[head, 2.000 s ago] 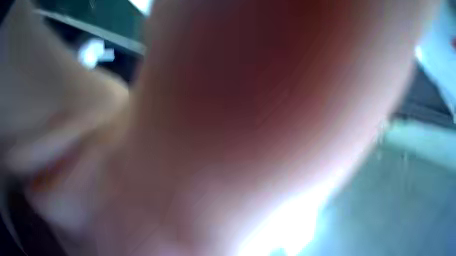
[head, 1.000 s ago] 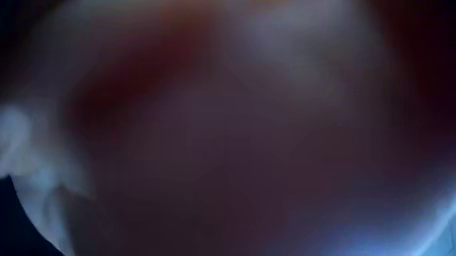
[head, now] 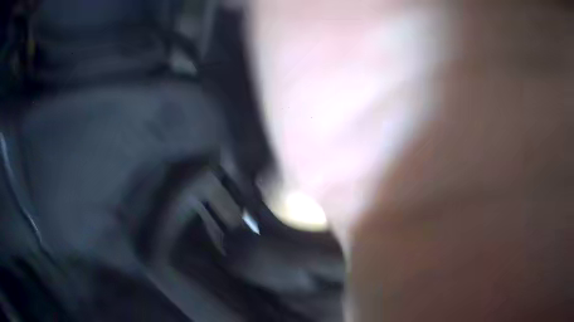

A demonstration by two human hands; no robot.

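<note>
A large, blurred, skin-coloured shape, part of a hand (head: 453, 163), fills the right half of the view very close to the lens. A bright pinkish part reaches down its left side. I cannot tell which hand it is or whether it holds anything. A small pale yellow rounded spot (head: 302, 210) shows at its lower left edge; what it is cannot be told. No camera or cable can be made out.
A grey-blue surface (head: 94, 157) lies at the left, blurred. Dark curved shapes and a small bright sliver (head: 250, 222) show at the lower middle. Dark blurred things lie along the top left.
The skin-coloured shape covered nearly the whole view before and now covers only the right half. The grey-blue and dark background at the left has come into view.
</note>
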